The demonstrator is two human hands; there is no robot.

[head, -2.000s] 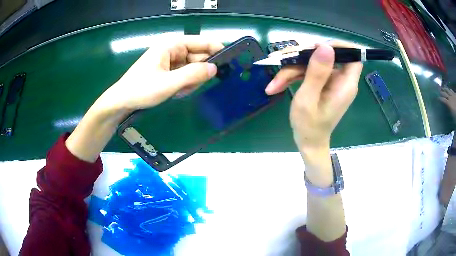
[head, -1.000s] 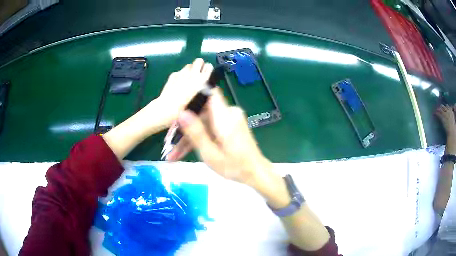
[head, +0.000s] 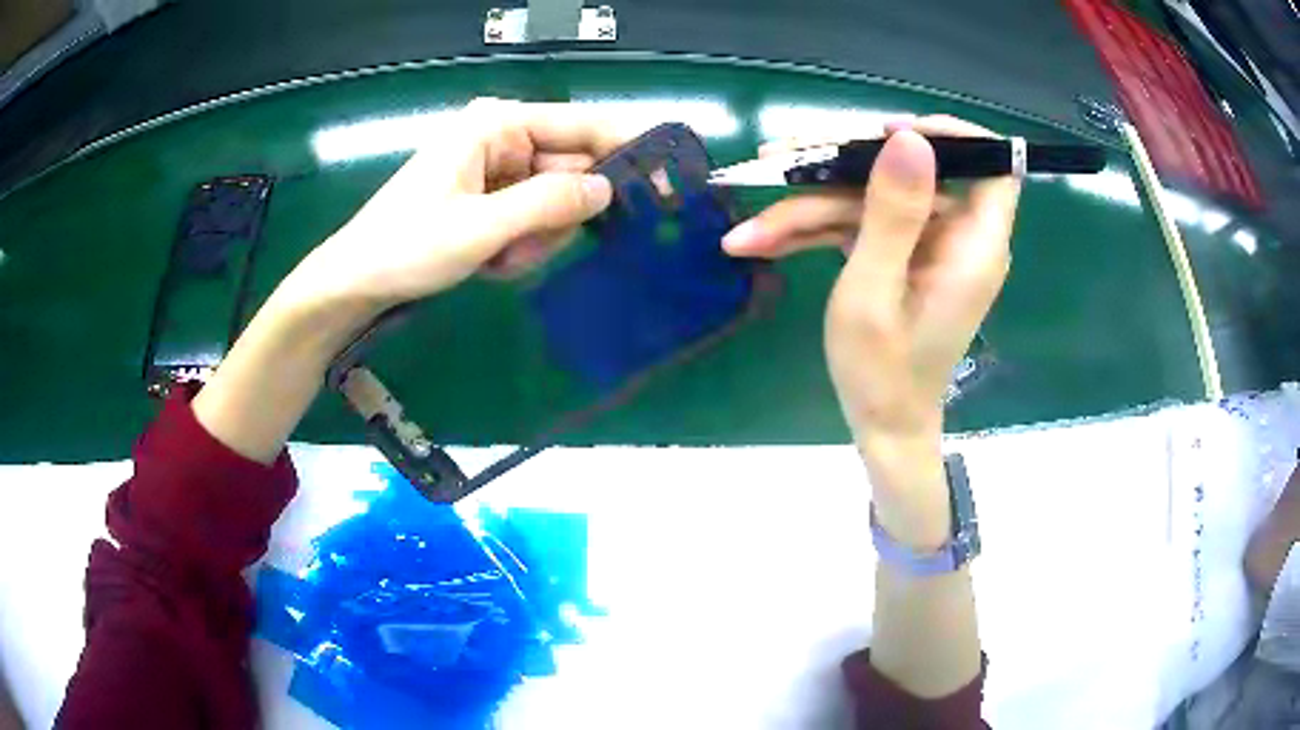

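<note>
My left hand [head: 499, 200] grips a dark phone middle frame [head: 471, 478] by its upper left edge and holds it tilted over the green belt. A translucent blue film [head: 620, 307] covers its upper part. My right hand [head: 927, 271] holds a black pen-like tool [head: 941, 157] with a silver pointed tip. The tip is at the frame's top right corner, near the film's upper end. I cannot tell if it touches. My right index or middle fingertip is near the frame's right edge.
A pile of peeled blue film [head: 428, 613] lies on the white covering [head: 741, 571]. Another frame [head: 207, 278] lies on the green belt [head: 784, 371] at left. Part of one shows behind my right wrist. Red trays [head: 1176, 100] stand at upper right. A person's arm shows at the right edge.
One second ago both hands were low over the belt; now my left hand holds a filmed frame up with the tool tip at it. The frames on the belt have shifted left.
</note>
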